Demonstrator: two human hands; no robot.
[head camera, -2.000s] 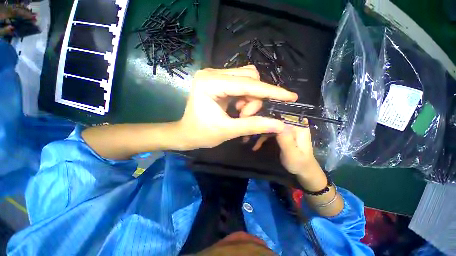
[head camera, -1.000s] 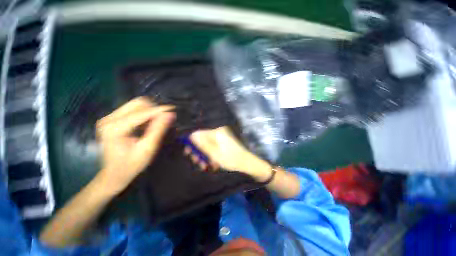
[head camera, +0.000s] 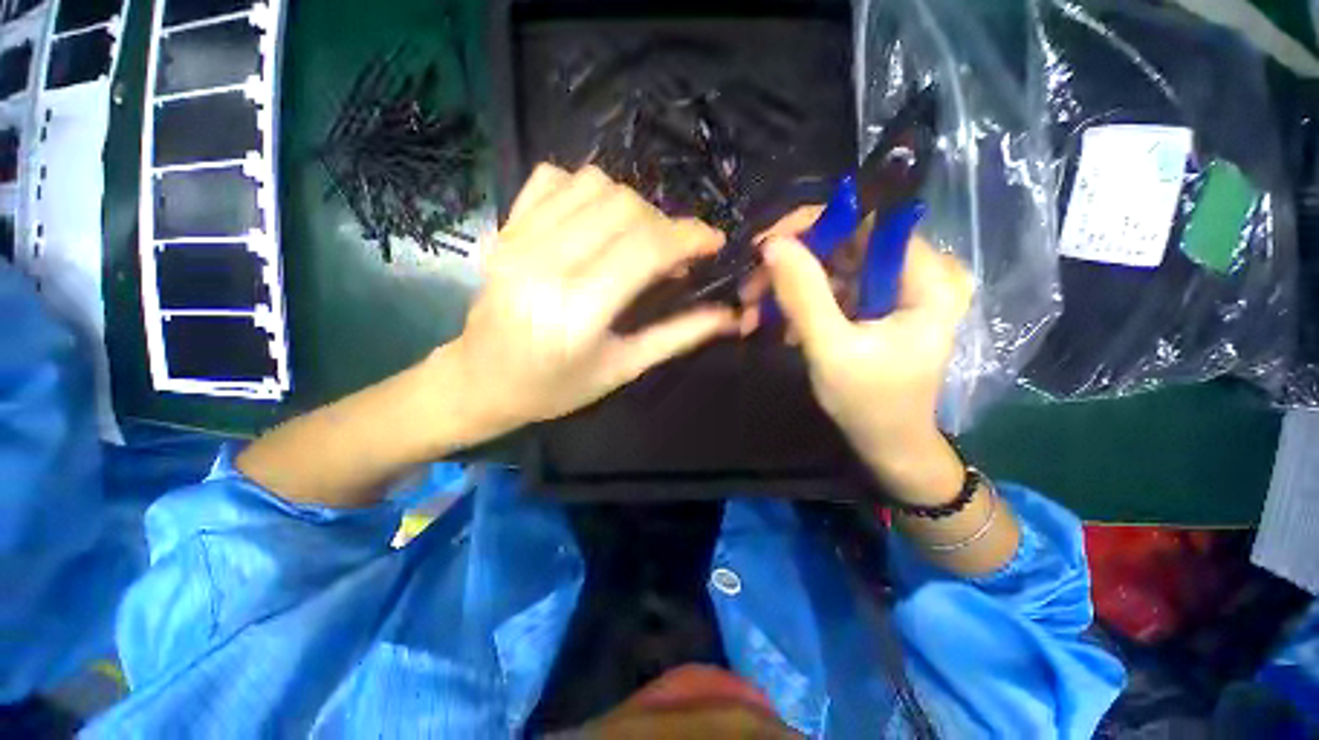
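My right hand holds blue-handled side cutters with the dark jaws pointing up and away, over the right rim of the black tray. My left hand pinches a thin black plastic part over the tray. The right thumb and a fingertip reach to its right end; whether they grip it is unclear. Small black plastic pieces lie in the tray behind my hands. A pile of black sticks lies on the green bench left of the tray.
A clear plastic bag with dark contents, a white label and a green sticker lies at the right. A white-framed strip of black rectangles lies at the left. Another person's blue sleeve is at the left edge.
The view has swung back from the bags and sharpened. My hands have come together over the tray's right side. The cutters are now turned jaws-up in my right hand.
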